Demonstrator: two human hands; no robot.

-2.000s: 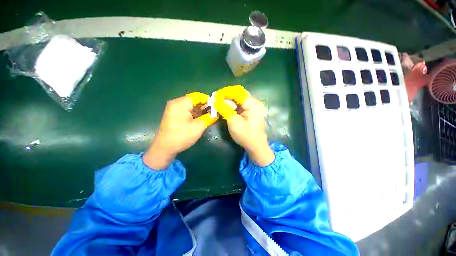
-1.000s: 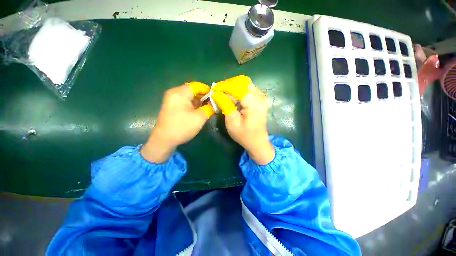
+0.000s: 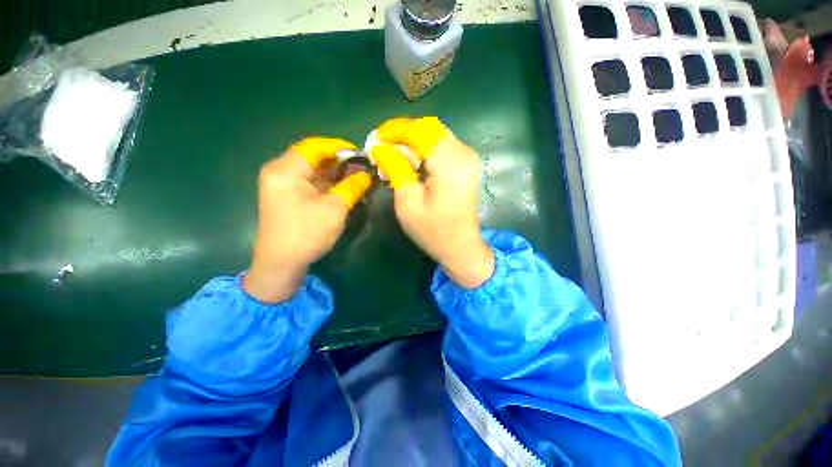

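My left hand [image 3: 301, 205], with yellow finger cots on thumb and finger, grips a small dark watch body [image 3: 354, 168] by its edge. My right hand [image 3: 438, 187], also in yellow cots, pinches a white cleaning cloth [image 3: 372, 144] against the watch's right side. The fingers hide much of the watch and cloth, and the watch is slightly blurred. Both hands are over the middle of the green bench [image 3: 219, 100].
A solvent bottle [image 3: 418, 57] stands beyond my right hand, its top cut off. A white tray [image 3: 684, 274] at the right holds dark watches in its far rows. A bagged pack of wipes [image 3: 89, 123] lies at the left. A pink fan part [image 3: 798, 73] shows far right.
The camera view has shifted, so bottle and tray sit higher. The hands have turned the watch, showing more of its dark face, and moved slightly apart.
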